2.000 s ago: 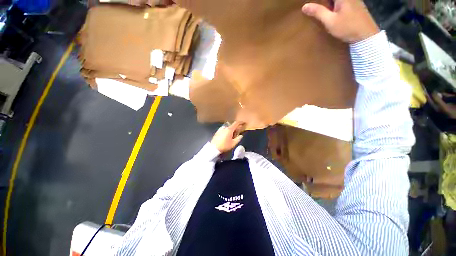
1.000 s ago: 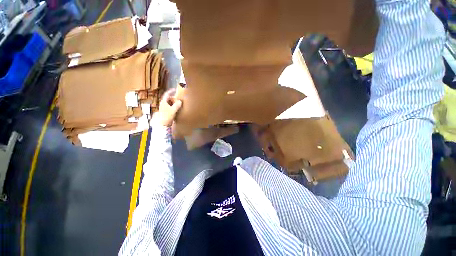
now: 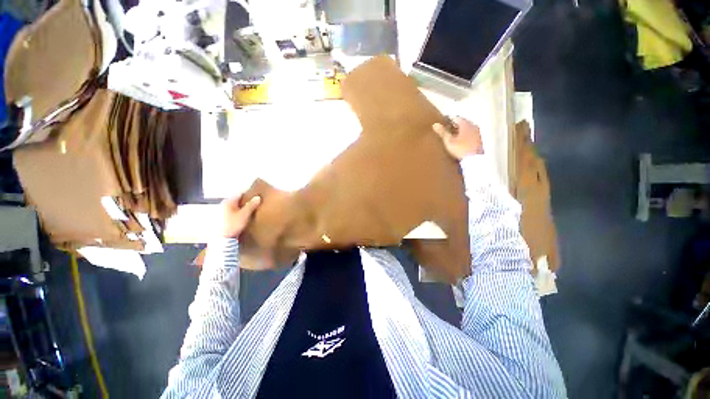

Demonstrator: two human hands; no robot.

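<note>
A large brown cut panel (image 3: 389,171) lies over the front of the white machine table (image 3: 272,136), its near edge hanging towards my body. My left hand (image 3: 240,215) grips the panel's left end between thumb and fingers. My right hand (image 3: 461,139) is on its right edge, thumb on top, fingers partly hidden; the hold is not fully clear. A small pale tag sits on the panel's near edge. A white piece (image 3: 427,231) shows at the lower right of the panel.
The pattern sewing machine (image 3: 167,51) and a yellow-taped clamp bar (image 3: 288,90) are beyond the panel. A dark screen (image 3: 471,35) stands at the back right. Stacked brown panels (image 3: 78,167) lie at the left; more brown panels (image 3: 533,203) hang at the right of the table.
The view has turned to the machine table. The brown panel, held up in front before, is now lowered across the table front. My right hand has come back into view.
</note>
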